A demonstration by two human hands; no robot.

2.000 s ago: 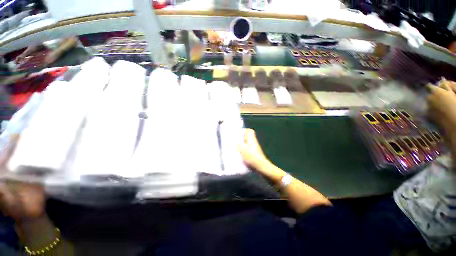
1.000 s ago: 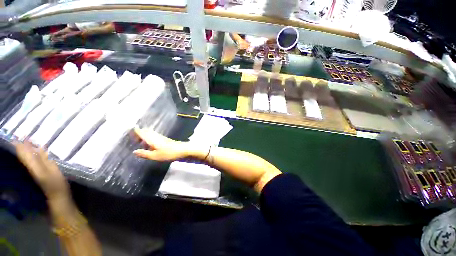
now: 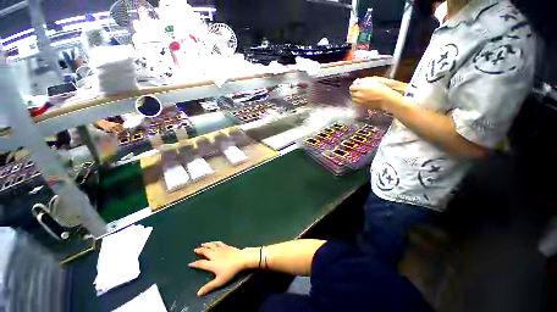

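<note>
My right hand rests on the dark green bench top near its front edge, fingers spread, holding nothing. A pile of flat white sleeves lies to its left, near the metal post. A flat white pad or stack of sleeves is cut off by the bottom edge. A blurred stack of clear trays stands at the lower left, partly out of the picture. My left hand is not in view.
A cardboard sheet with a clear tray and white sleeves lies beyond the bench top. Stacked trays of bare phones stand at the right, beside a standing person. A metal post and small fan are at left.
The view has swung right. My right hand has left the tray stack and now lies on the bench. My left hand has gone out of the picture. The neighbouring worker has come into fuller view.
</note>
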